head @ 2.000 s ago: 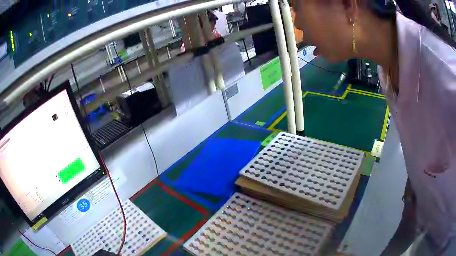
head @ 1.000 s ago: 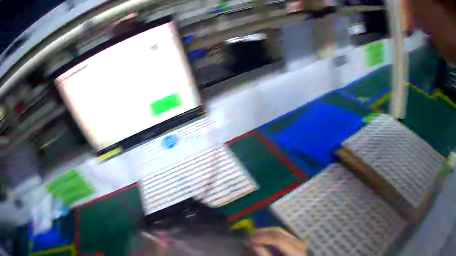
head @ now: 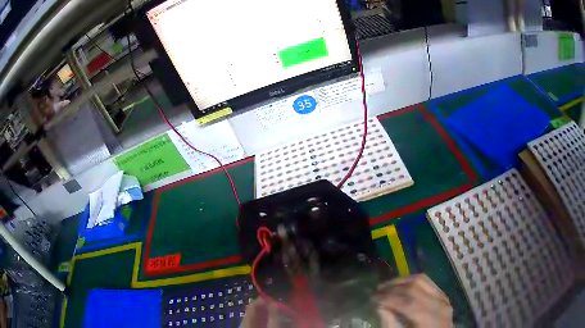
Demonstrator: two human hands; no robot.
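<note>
The black test fixture (head: 321,224) stands at the centre of the bench with red wires. Its red clamp handle (head: 305,301) is blurred and points toward me at the bottom. My right hand (head: 414,304) is at the fixture's near right side, blurred, fingers bent; whether it holds anything cannot be told. My left hand (head: 260,314) is at the bottom edge, left of the red handle, mostly cut off and partly behind the wire. The white foam tray (head: 507,243) with rows of dumbbell-shaped cutouts lies to the right. No small component can be made out at the hands.
A monitor (head: 256,51) with a green box stands behind. Below it is a white dotted tray (head: 333,157). Stacked trays (head: 564,173) and a blue sheet (head: 497,122) are at right. A black foam tray (head: 208,304), blue cover (head: 123,309) and blue bin (head: 106,224) are at left.
The view has swung left and down from the right-hand trays to the fixture. The neighbouring person has left the picture. Both hands now show at the fixture's near end.
</note>
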